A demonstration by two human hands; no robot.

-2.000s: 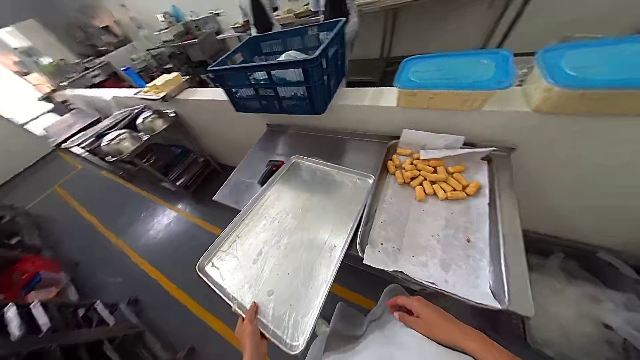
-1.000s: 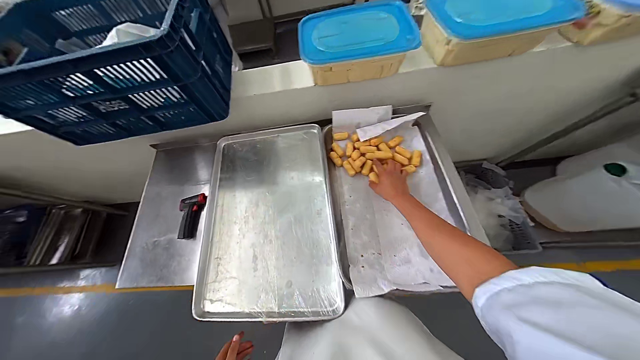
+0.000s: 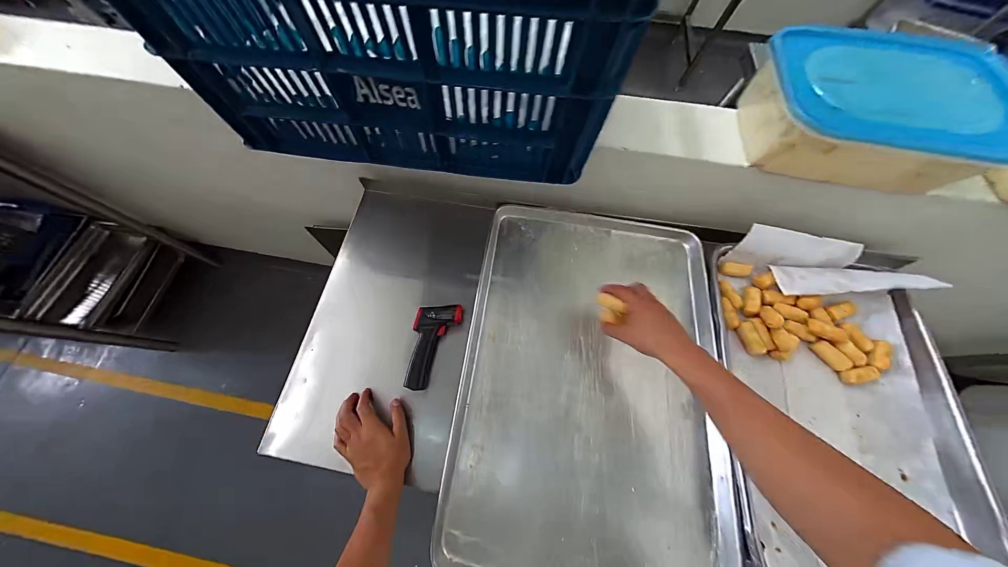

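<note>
My right hand holds a couple of short golden food pieces between its fingers, above a bare metal sheet pan. Right of that pan, a second sheet pan lined with white paper bears a heap of the same golden pieces at its far end. My left hand rests near the front edge of the steel table, fingers apart, holding nothing. Just beyond it lies a black and red infrared thermometer gun.
A blue plastic crate stands on the ledge behind the table. Right of it is a tub with a blue lid. A metal rack with trays stands low at the left, over a floor with yellow lines.
My right hand has moved left from the heap to above the bare pan, with pieces now in its fingers. My left hand has come onto the table beside the thermometer gun.
</note>
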